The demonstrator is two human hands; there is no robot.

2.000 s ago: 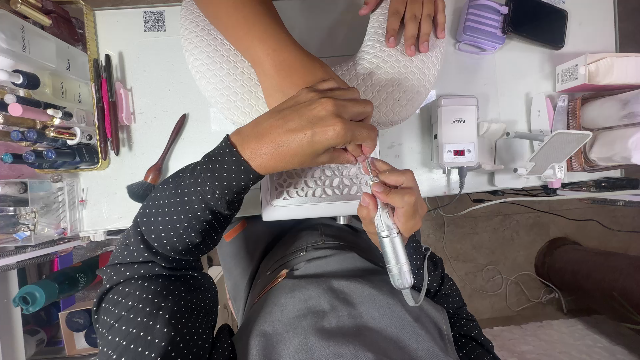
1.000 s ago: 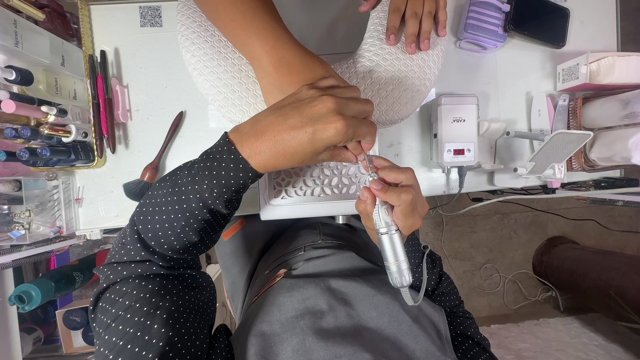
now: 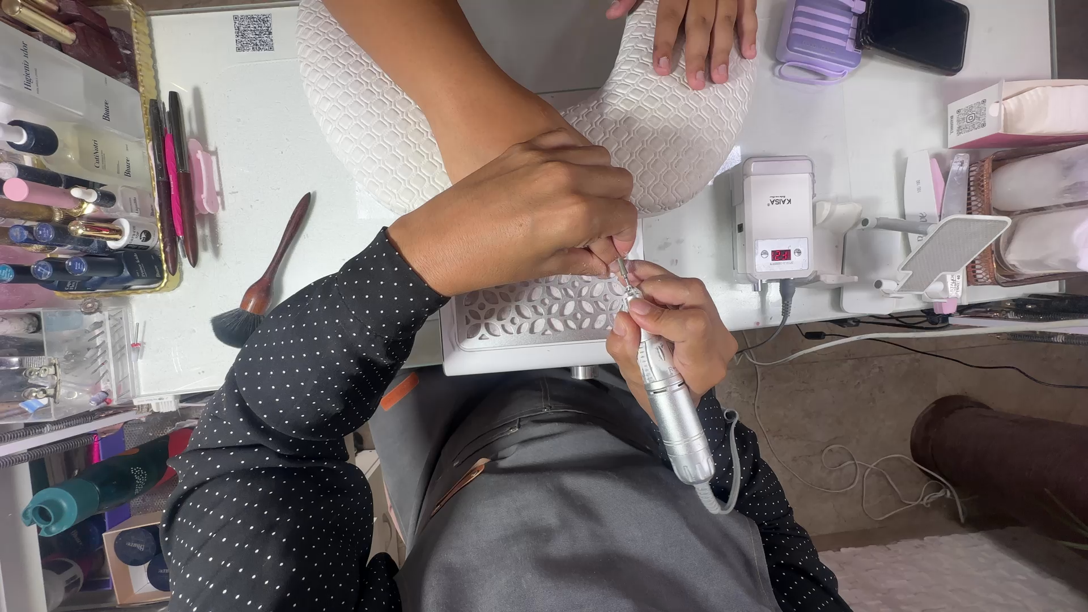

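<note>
In my right hand (image 3: 671,331) is a silver electric nail drill (image 3: 676,408), its cord looping from the lower end and its thin bit pointing up at a fingertip. My left hand (image 3: 535,212) is closed over the fingers of another person's hand, whose forearm (image 3: 476,102) reaches down from the top across a white quilted armrest (image 3: 365,110). Most of that held hand is hidden under mine. Below both hands lies a white dust collector with a petal-pattern grille (image 3: 510,310). The person's other hand (image 3: 701,38) rests on the armrest's right side.
A drill control box (image 3: 778,221) with a lit display stands right of the armrest, beside a tilted stand (image 3: 952,255). A wooden-handled brush (image 3: 268,272), pens (image 3: 176,170) and a tray of bottles (image 3: 149,102) are at left. A purple case (image 3: 818,42) and phone (image 3: 914,34) lie top right.
</note>
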